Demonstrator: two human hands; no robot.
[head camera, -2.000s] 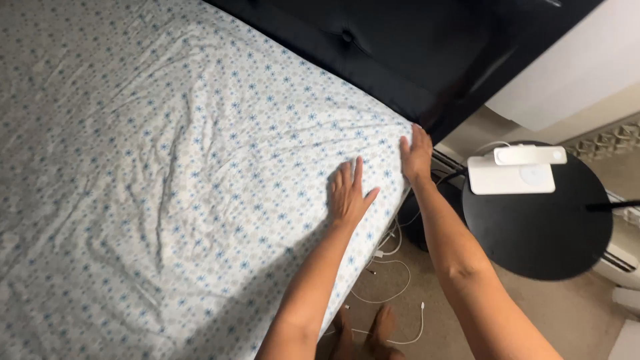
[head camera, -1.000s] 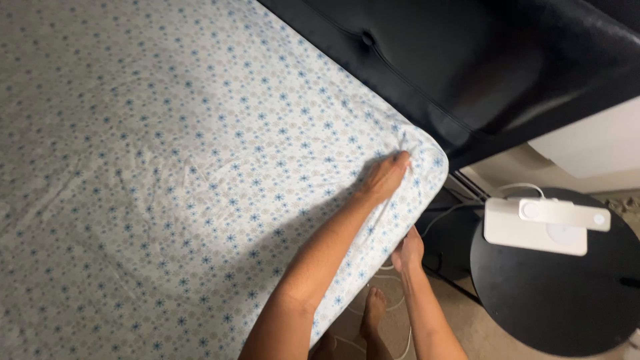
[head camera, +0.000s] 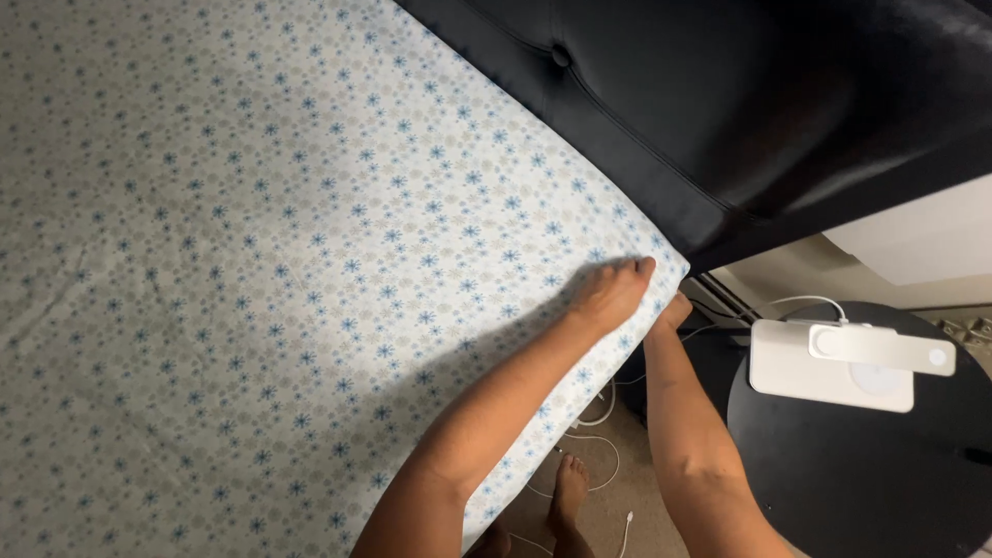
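A white fitted sheet (head camera: 403, 248) with blue and grey snowflakes covers the mattress and lies fairly smooth near its corner. My left hand (head camera: 616, 293) rests on top of the sheet close to that corner, its fingers curled; whether they pinch the cloth is not clear. Just beyond the mattress edge, my right hand (head camera: 673, 311) is at the side below the corner, with its fingers partly hidden by the sheet and mattress. What the right fingers hold cannot be seen. The black tufted headboard (head camera: 666, 101) meets the mattress right beside the corner.
A round black side table (head camera: 852, 473) stands at the right, carrying a white charging stand (head camera: 790, 364) with a cable. White cables (head camera: 612, 457) lie on the carpet (head camera: 620, 496) beside the bed, near my bare foot (head camera: 570, 484). A pale wall is behind the table.
The sheet has gone from wrinkled to smoother and now reaches over the corner. My right hand has moved from the mattress's top edge to its side, then up towards the corner.
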